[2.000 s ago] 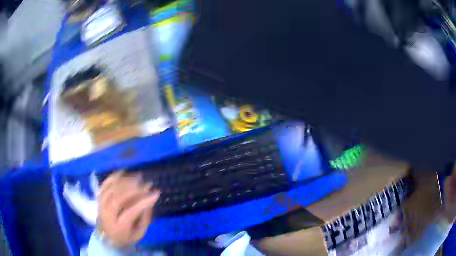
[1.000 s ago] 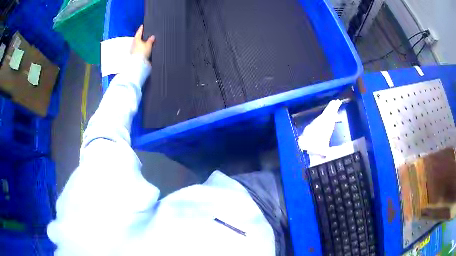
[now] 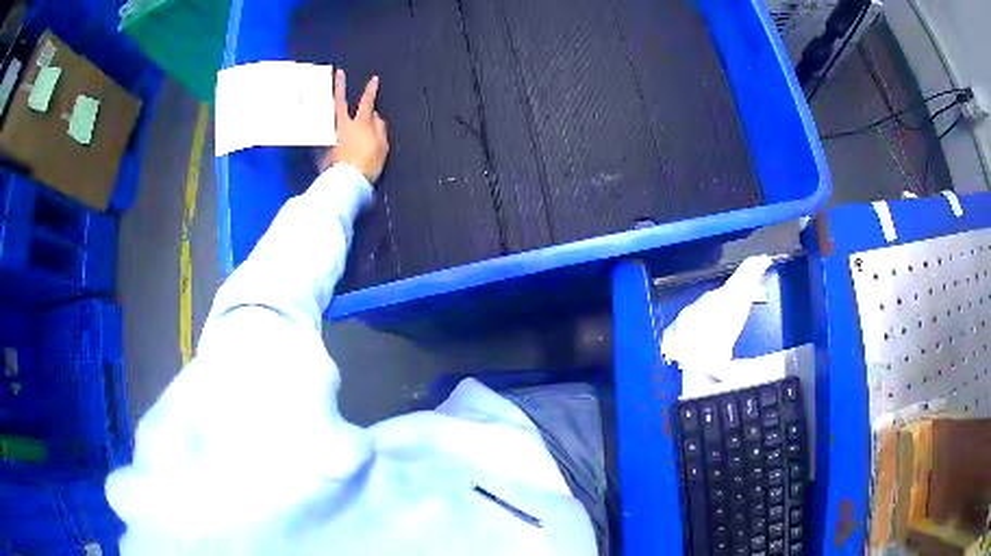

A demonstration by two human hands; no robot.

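A large blue plastic bin point(image 3: 522, 264) lies ahead of me. A dark, finely ribbed divider sheet point(image 3: 587, 130) with long seams or folds covers its inside. My left hand point(image 3: 361, 136) rests on the sheet near the bin's left side, fingers spread and pointing away from me. I see nothing held in it. Its fingertips are beside a white paper label point(image 3: 274, 105) on the bin's left edge. What lies under the sheet is hidden. My right hand is not in view.
At the right, a black keyboard point(image 3: 744, 467) lies on the blue bench with a crumpled white tissue point(image 3: 717, 317) at its far end. A perforated metal plate point(image 3: 929, 326) bears a wooden block fixture point(image 3: 935, 478). A brown carton board point(image 3: 71, 125) and blue crates point(image 3: 76, 369) stand left.
My left hand has moved right, from the sheet's left edge onto the sheet, fingers spread. The raised dark flap at the left now lies flatter. The view has shifted slightly.
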